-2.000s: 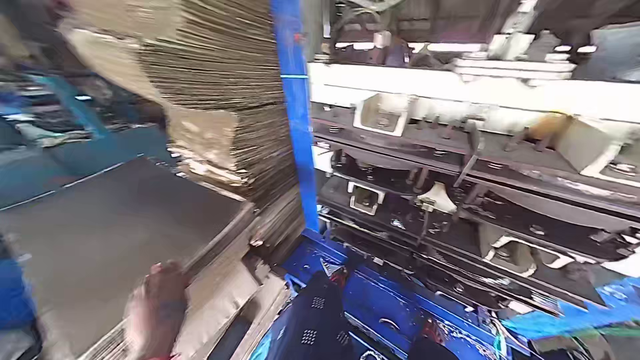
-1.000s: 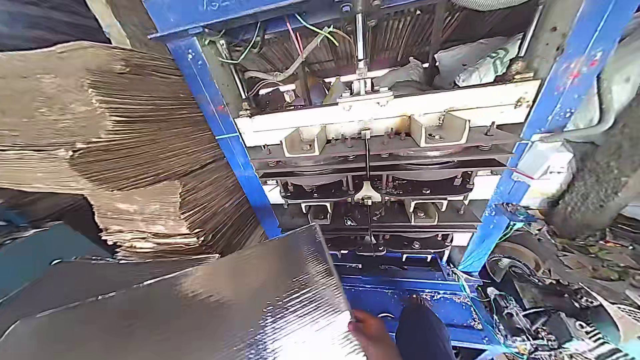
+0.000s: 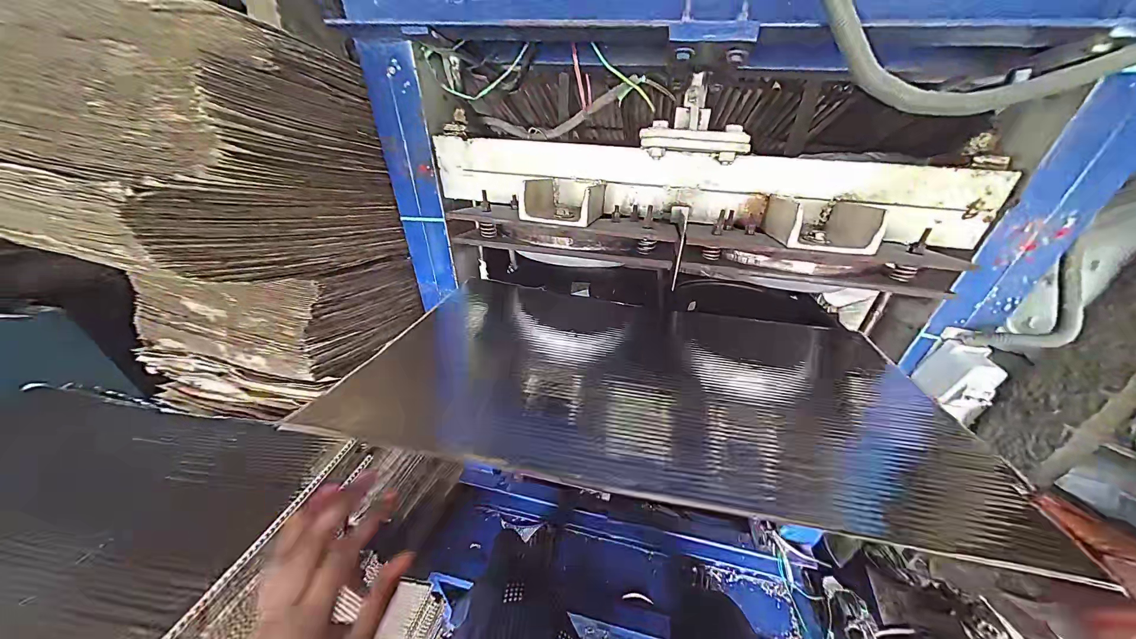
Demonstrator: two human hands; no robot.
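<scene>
A glossy black laminated corrugated sheet (image 3: 674, 408) lies tilted across the front of the blue-framed press (image 3: 399, 160), its far edge under the white upper beam (image 3: 728, 182). My right hand (image 3: 1078, 550), partly cut off at the right edge, is at the sheet's near right corner and seems to hold it. My left hand (image 3: 333, 568), blurred, has its fingers spread below the sheet's near left corner, beside a stack of dark sheets (image 3: 133, 497). It holds nothing that shows.
Tall bundles of brown corrugated cardboard (image 3: 257, 169) stand at the left against the blue upright. A grey hose (image 3: 932, 98) hangs at the upper right. Loose wires and scrap lie low on the right, beside the blue base (image 3: 603, 550).
The sheet, held at the left in front of the press one second ago, now reaches in under the beam. My left hand has come into view. The view has moved closer to the press.
</scene>
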